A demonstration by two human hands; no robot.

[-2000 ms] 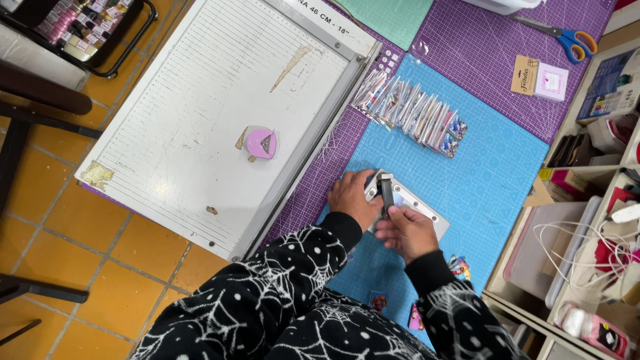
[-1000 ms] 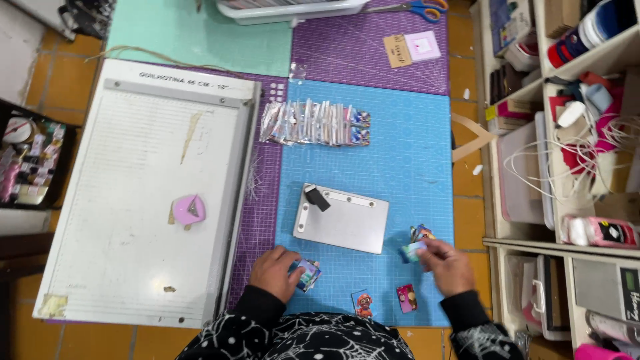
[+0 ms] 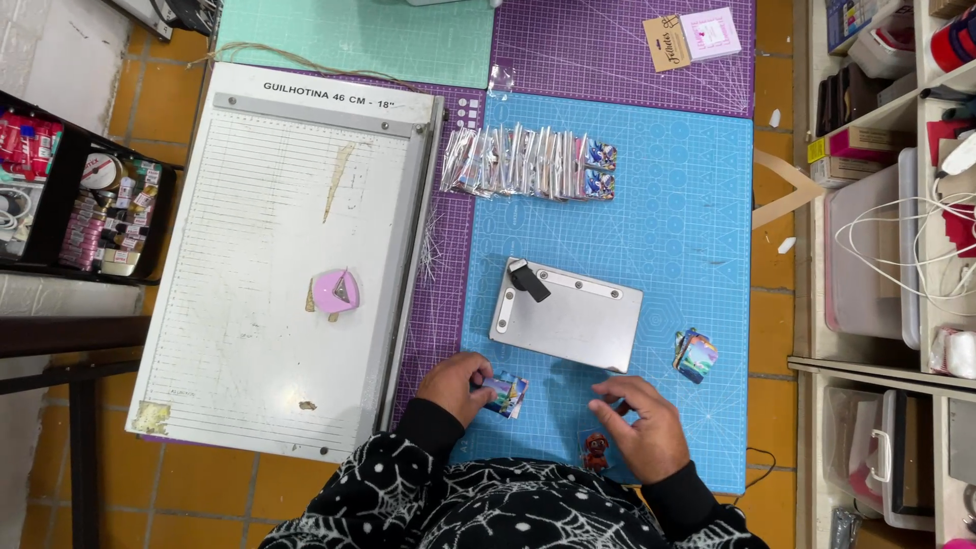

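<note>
My left hand point(image 3: 457, 387) grips a small stack of printed cards point(image 3: 506, 396) by its left edge, low on the blue cutting mat point(image 3: 564, 225). Empty and with its fingers apart, my right hand point(image 3: 643, 427) hovers right of it, beside a card with a reddish-brown character point(image 3: 595, 450). Above both hands lies a flat metal corner cutter point(image 3: 573, 324) with a black lever point(image 3: 530, 282). A loose pile of cards point(image 3: 695, 357) rests at the mat's right side. Farther up, a long row of clear-sleeved cards point(image 3: 526, 162) leans together.
A white guillotine board point(image 3: 267, 252) stands at the left, with a pink corner punch point(image 3: 336, 291) on it. Paper tags point(image 3: 709, 34) lie on the purple mat point(image 3: 579, 61). Shelves with boxes and white cables point(image 3: 892, 229) are at the right, a black case point(image 3: 91, 198) at the far left.
Two seconds ago both hands were at the corner cutter; now they are apart below it. The cards in my right hand a second ago are gone from it, and the pink card beside the reddish-brown one no longer shows.
</note>
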